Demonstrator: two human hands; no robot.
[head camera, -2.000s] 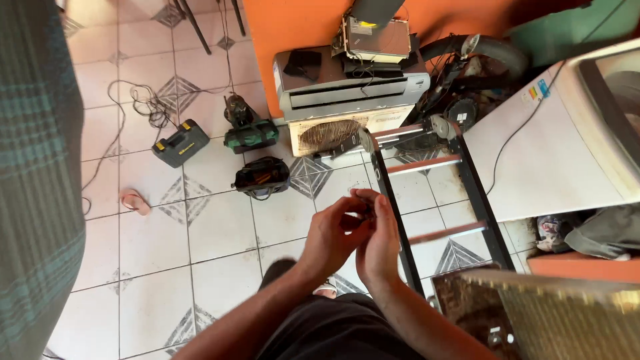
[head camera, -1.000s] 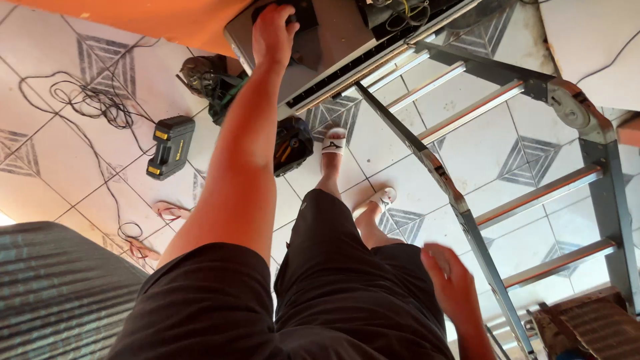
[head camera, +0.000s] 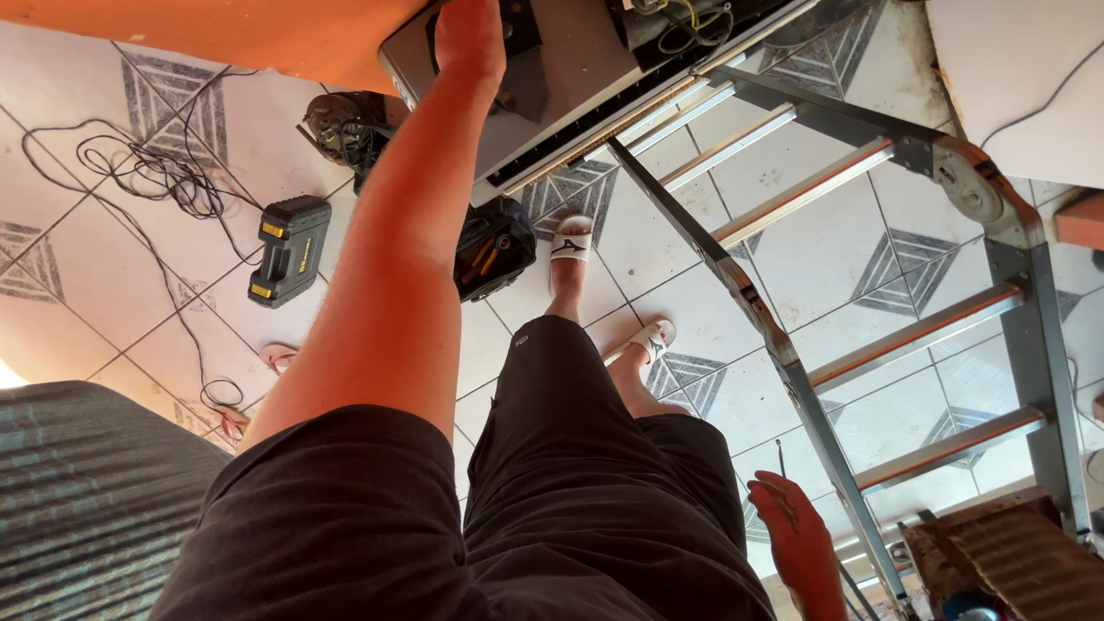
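Observation:
My left arm reaches up to the top edge, where my left hand (head camera: 470, 39) is over a dark flat item (head camera: 522, 78) on the grey air conditioner unit (head camera: 573, 86). Its fingers are cut off by the frame, so its grip is hidden. Low on the right, my right hand (head camera: 792, 539) hangs between my black shorts and the folding ladder (head camera: 815, 414), its fingers slightly bent. A thin dark rod (head camera: 780, 457) shows just beyond those fingers; whether the hand holds it is unclear.
Left of my feet sit an open tool bag (head camera: 496, 250), a black tool case (head camera: 290, 250) and a coiled cable (head camera: 164, 168) on the tiled floor. Exposed wires (head camera: 694, 26) lie at the top. A brown ribbed item (head camera: 1026, 552) is at the lower right.
Two seconds ago my hands were together in front of me; now they are apart, the left over the unit and the right low beside me. The view has shifted and turned greatly.

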